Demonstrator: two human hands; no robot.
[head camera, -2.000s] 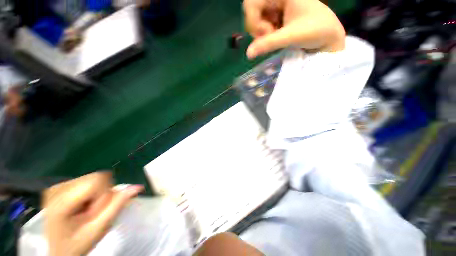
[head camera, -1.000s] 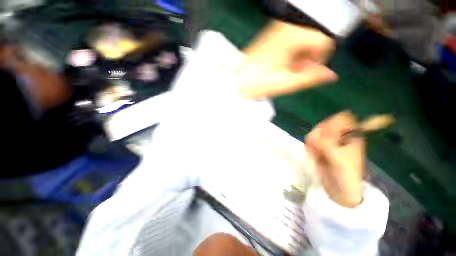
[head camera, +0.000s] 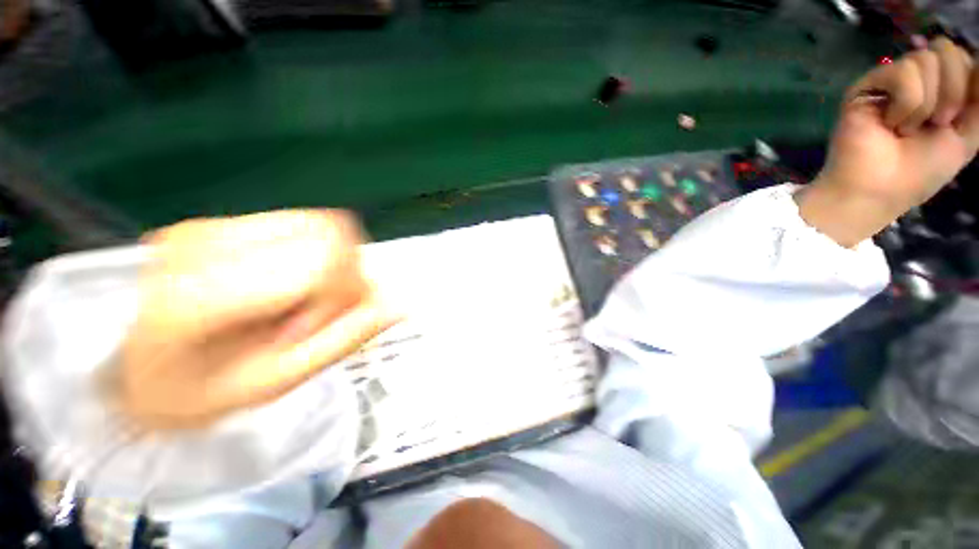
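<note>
A white sheet (head camera: 472, 311) with rows of small dark slots and a few grey-brown patches lies in front of me on a dark-edged board (head camera: 483, 459). My left hand (head camera: 252, 311) is strongly blurred over the sheet's left side, fingers pointing right; whether it holds anything is unclear. My right hand (head camera: 910, 129) is raised at the upper right, beyond the tray, with its fingers curled in. A thin dark mark shows at its fingertips, too small to identify. A grey parts tray (head camera: 571, 204) with rows of small copper-and-white parts stands right of the sheet, partly hidden by my right sleeve.
A green surface (head camera: 451, 107) runs across behind the sheet. A small dark module (head camera: 610, 90) and a small pale piece (head camera: 687, 121) lie on it. Dark items with red spots are at the right. A blue object (head camera: 821, 377) and a yellow floor line (head camera: 816, 442) show at the lower right.
The view has swung, showing the tray and module. My left hand has moved to the sheet's left side. My right hand has moved to the upper right; its pale, pen-like object no longer shows.
</note>
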